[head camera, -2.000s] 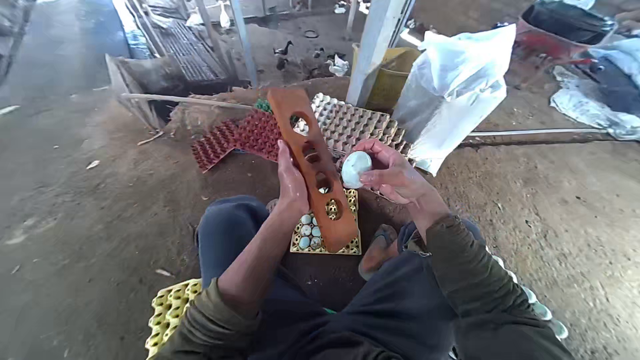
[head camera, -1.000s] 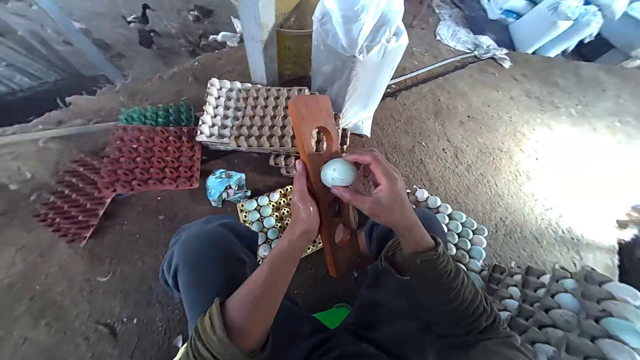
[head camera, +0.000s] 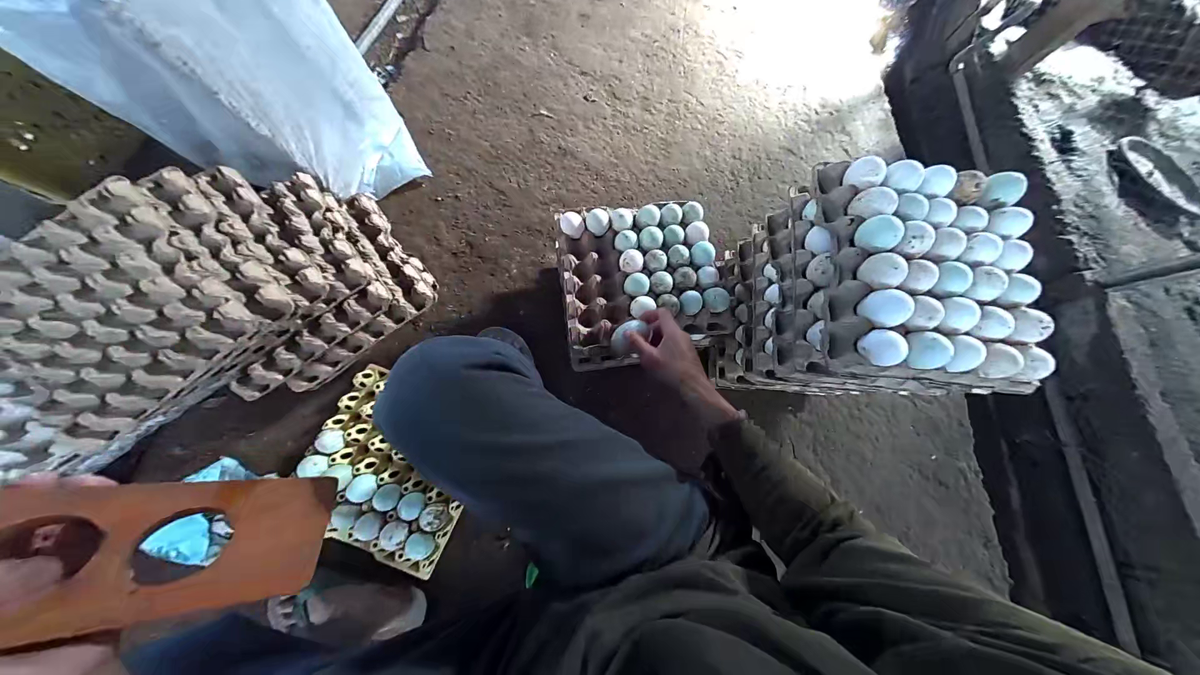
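Note:
My right hand (head camera: 677, 356) grips a pale egg (head camera: 630, 337) at the near edge of a brown egg tray (head camera: 583, 354), partly filled with whitish and bluish eggs. At the lower left, my left hand (head camera: 37, 572), cut off by the frame edge, holds a reddish-brown board with oval holes (head camera: 272, 544). One finger shows through a hole. Just beyond the board's right end, a yellow egg tray (head camera: 412, 565) with several pale blue eggs lies on the ground beside my knee.
Tall stacked trays of eggs (head camera: 830, 272) stand at the right. Stacked grey-brown trays (head camera: 141, 272) fill the left side, below a white plastic sack (head camera: 253, 84). A crumpled blue wrapper (head camera: 220, 469) lies behind the board. A dark ledge (head camera: 1059, 450) runs along the right.
My right hand has moved from beside the board to the brown tray on the right, with an egg in it. The view has swung far to the right.

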